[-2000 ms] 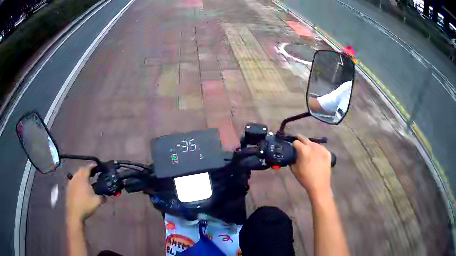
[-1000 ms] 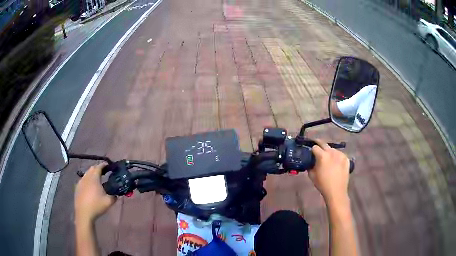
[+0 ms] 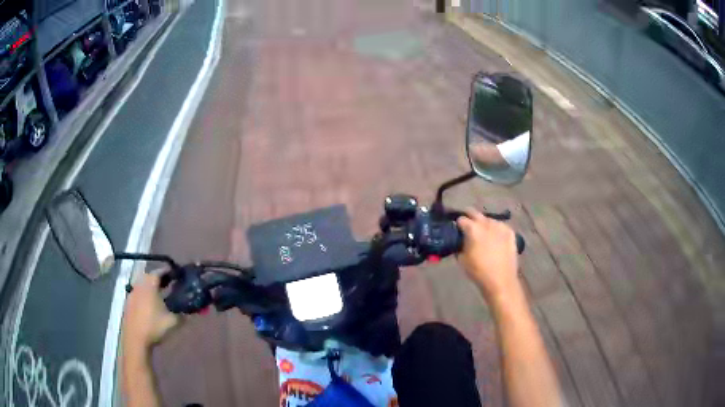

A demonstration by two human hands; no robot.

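Observation:
My left hand (image 3: 149, 312) is closed round the left handlebar grip, beside the black switch housing (image 3: 188, 291); it is slightly blurred. My right hand (image 3: 488, 248) is closed round the right throttle grip (image 3: 520, 243), whose black end shows past the hand. The dark dashboard (image 3: 300, 241) between them shows blurred glowing digits. A bright white panel (image 3: 315, 296) sits just below it. A printed bag (image 3: 294, 373) with red-orange lettering lies under the bar, a blue pouch (image 3: 343, 394) on top, beside a black-clothed knee (image 3: 436, 367).
Rear-view mirrors stand left (image 3: 80, 234) and right (image 3: 500, 127). Reddish paving (image 3: 334, 143) runs ahead. A cycle lane with a white line (image 3: 163, 159) and bicycle marking is at left, parked vehicles (image 3: 36, 127) beyond. A grey road and a car (image 3: 682, 40) are at right.
The scooter has moved forward along the paving. Parked vehicles and a bicycle marking now show at left. The handlebar sits further left in view than one second ago. Both hands keep their hold.

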